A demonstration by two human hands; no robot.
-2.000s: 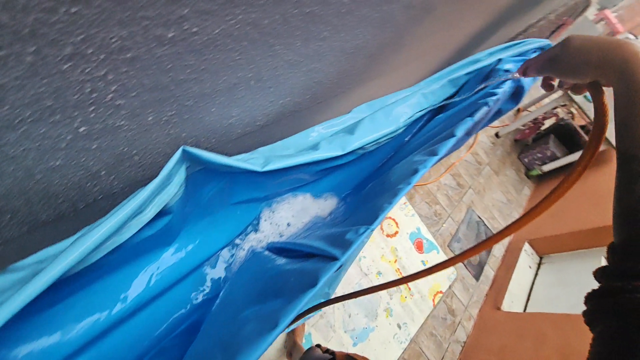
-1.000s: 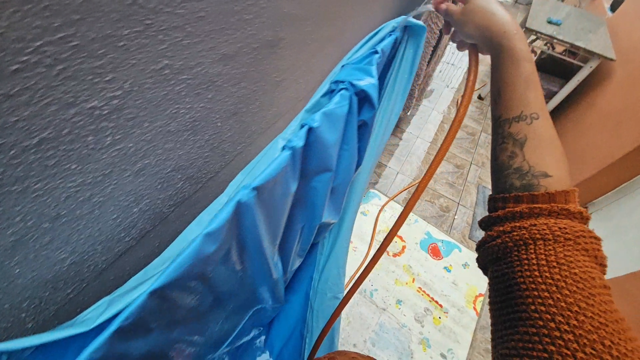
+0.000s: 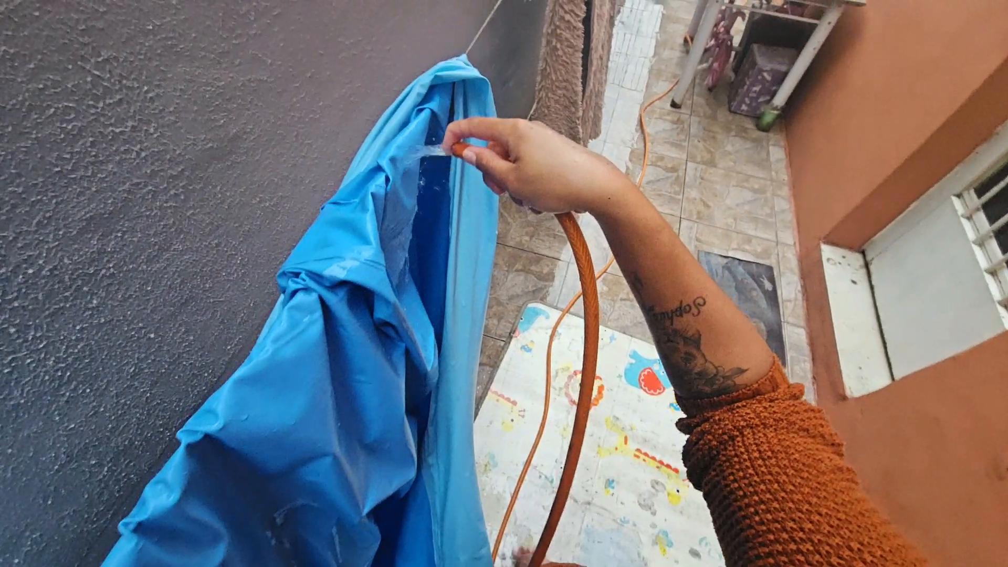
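Note:
My right hand (image 3: 535, 161) grips an orange garden hose (image 3: 587, 315) near its end, thumb by the opening. Water sprays leftward from the tip onto a wet blue plastic sheet (image 3: 331, 378), which hangs in folds along the grey wall, its top corner at a thin cord (image 3: 482, 27). The sheet's light blue border (image 3: 468, 315) runs down the right side of a dark fold. From my hand the hose curves down to the bottom edge. A little skin shows at the bottom edge beside the hose; whether my left hand (image 3: 557, 564) holds the hose there cannot be told.
A rough grey wall (image 3: 157, 157) stands at left. Below lies a white play mat (image 3: 614, 472) with animal prints on the tiled floor (image 3: 724, 181). A brown fluffy textile (image 3: 563, 71) hangs beyond the sheet. A table (image 3: 795, 16) stands at the back, and an orange wall with a window (image 3: 984, 220) at right.
My right hand has moved from beyond the sheet's upper corner to in front of its upper folds, still on the hose. The view has shifted, showing more floor.

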